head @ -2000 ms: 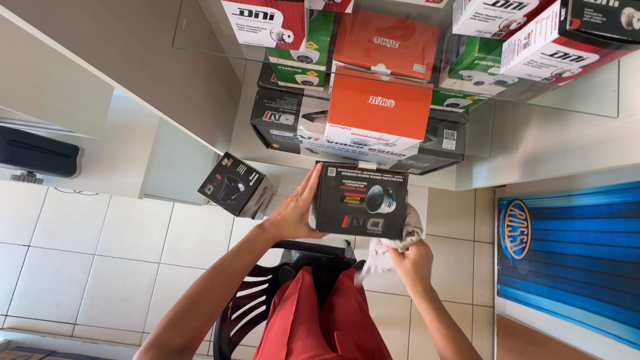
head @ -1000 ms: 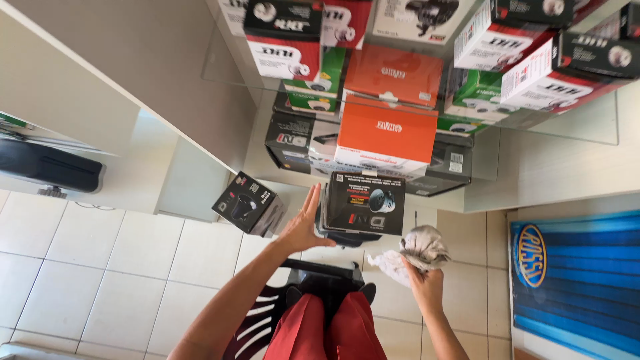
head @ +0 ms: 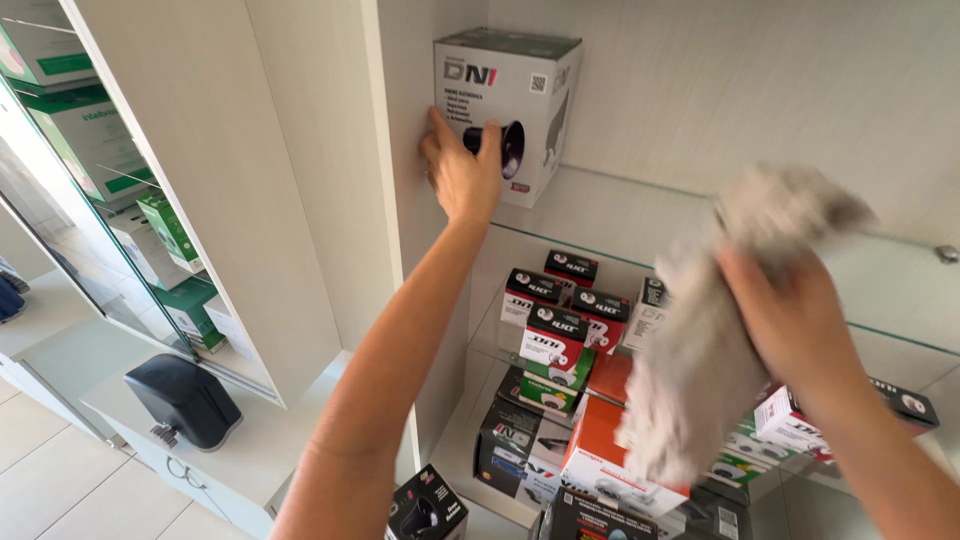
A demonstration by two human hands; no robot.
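A white DNI siren box (head: pixel 501 112) with a dark horn pictured on it stands on the upper glass shelf (head: pixel 600 202), close to the cabinet's left side wall. Against its front lies my left hand (head: pixel 461 165), fingers spread over the lower left part; whether it grips the box cannot be told. My right hand (head: pixel 780 322) holds a crumpled greyish cloth (head: pixel 697 375) in front of the shelves, blurred by motion. Below, at the bottom edge, are a black DNI box (head: pixel 600 517) and a smaller black box (head: pixel 427 506).
Small red, white and black DNI boxes (head: pixel 555 337) stand on the lower glass shelf. Beneath are an orange and white box (head: pixel 600 442) and a large dark box (head: pixel 510 442). On the left are a glass-fronted cabinet (head: pixel 112 217) with green and white boxes and a black device (head: pixel 184 401) on a counter.
My left hand has left the black DNI box below and is now up at the white siren box. The right hand has risen with the cloth. The view has shifted upward to the higher shelf.
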